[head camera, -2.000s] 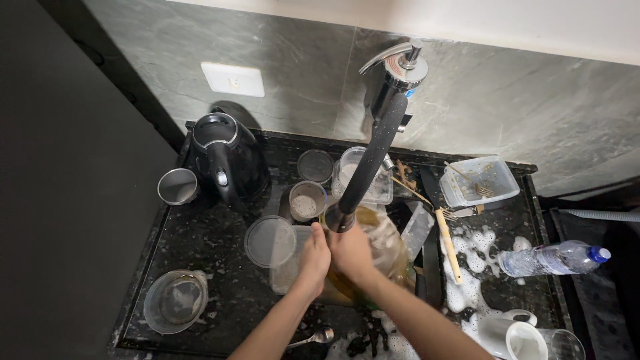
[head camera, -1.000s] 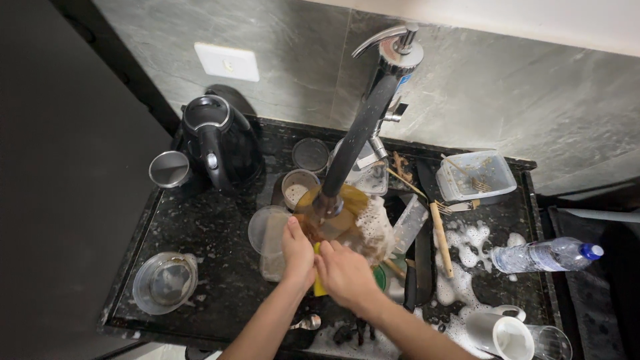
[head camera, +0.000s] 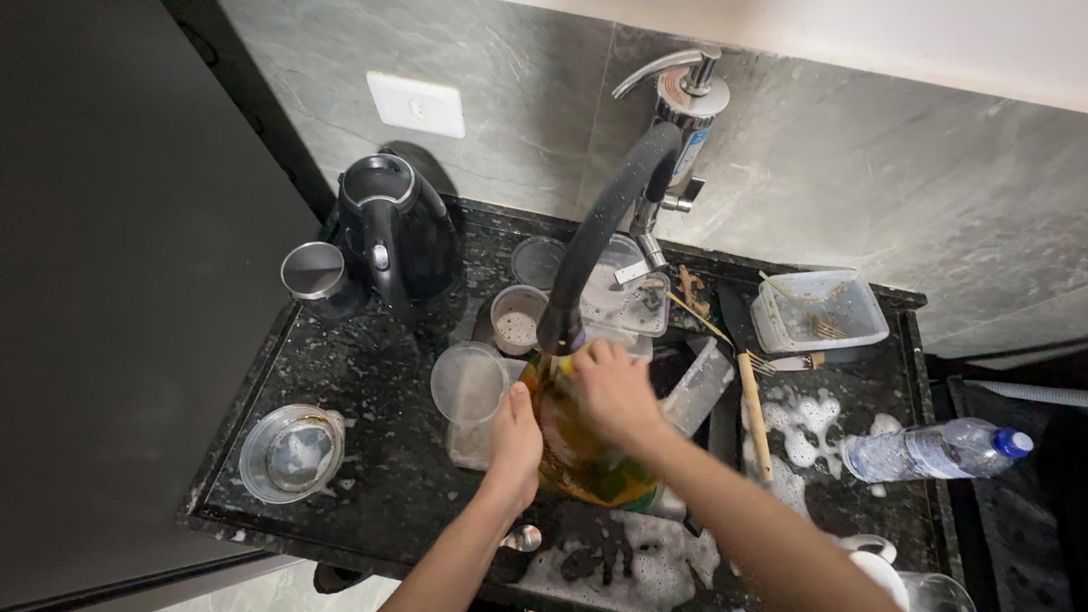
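Note:
My left hand (head camera: 515, 442) grips the left rim of an amber-brown, see-through dish or lid (head camera: 586, 455), which is tilted under the spout of a black flexible faucet (head camera: 595, 229). At the dish's upper part, my right hand (head camera: 614, 387) presses a yellow sponge (head camera: 567, 364) against it; only a bit of the sponge shows. Left of the dish lie a round clear plastic lid (head camera: 469, 382) and a rectangular clear container (head camera: 470, 442). A plastic cup with suds (head camera: 517, 320) stands just behind.
A black electric kettle (head camera: 399, 229) and a metal-rimmed cup (head camera: 313, 272) stand back left; a round plastic tub (head camera: 293, 453) is at front left. To the right are a food container (head camera: 818, 313), a wooden handle (head camera: 755, 416), a plastic bottle (head camera: 935, 449) and a white mug (head camera: 880, 569).
My right hand has moved up from beside my left hand to the dish's upper part. The amber dish shows more fully, and the foam seen on its right side is gone.

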